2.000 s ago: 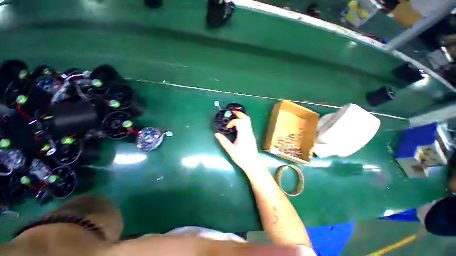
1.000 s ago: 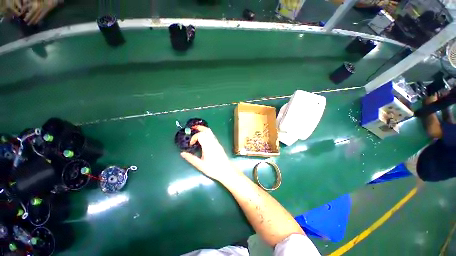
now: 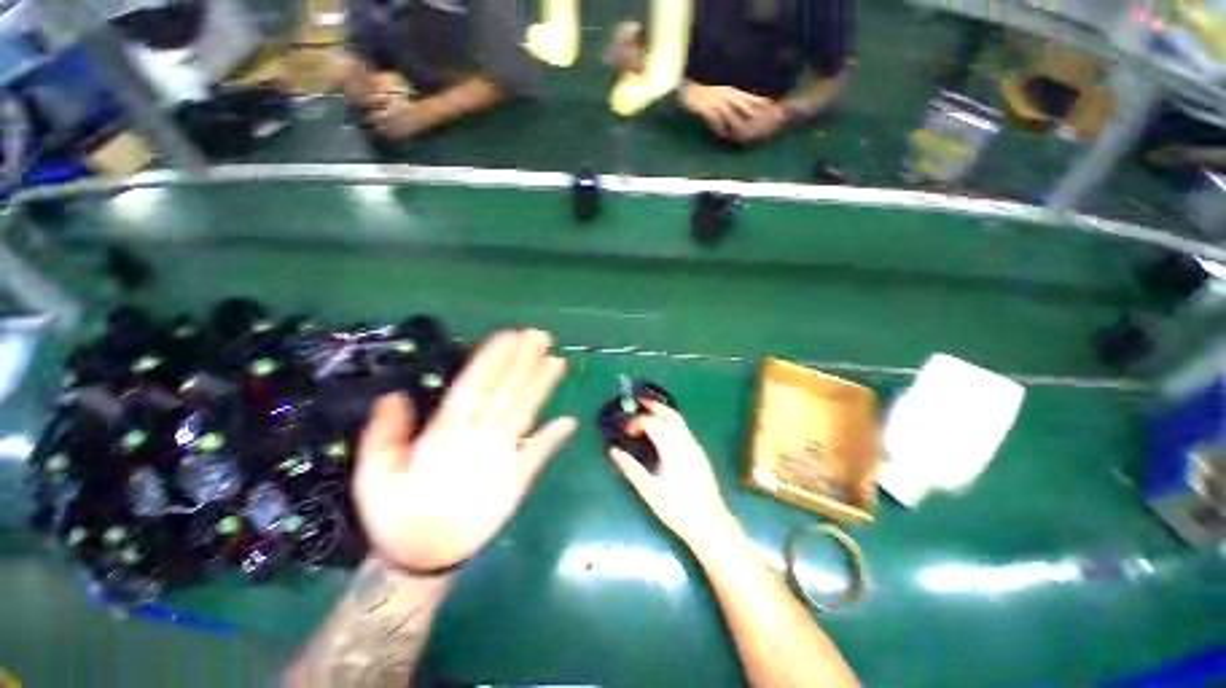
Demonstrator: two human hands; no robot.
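Note:
My right hand is on a black cylindrical housing that sits on the green bench, its fingers curled over the housing's top and side. A small pale piece shows at the top of that housing. My left hand is raised over the bench, palm showing and fingers spread, holding nothing. It is between the housing and a pile of black housings with circuit boards and green-yellow dots at the left. The left hand hides the pile's right edge. The frame is blurred.
A tan cardboard box with small pieces lies right of my right hand. A white container is beside it, and a tape roll lies nearer me. Black units stand on the far strip. Two people's hands and arms show opposite. A blue-and-white box is far right.
My left hand has come into view, raised and open. My right hand stays on the housing. The view has swung, so the whole pile and the people opposite now show.

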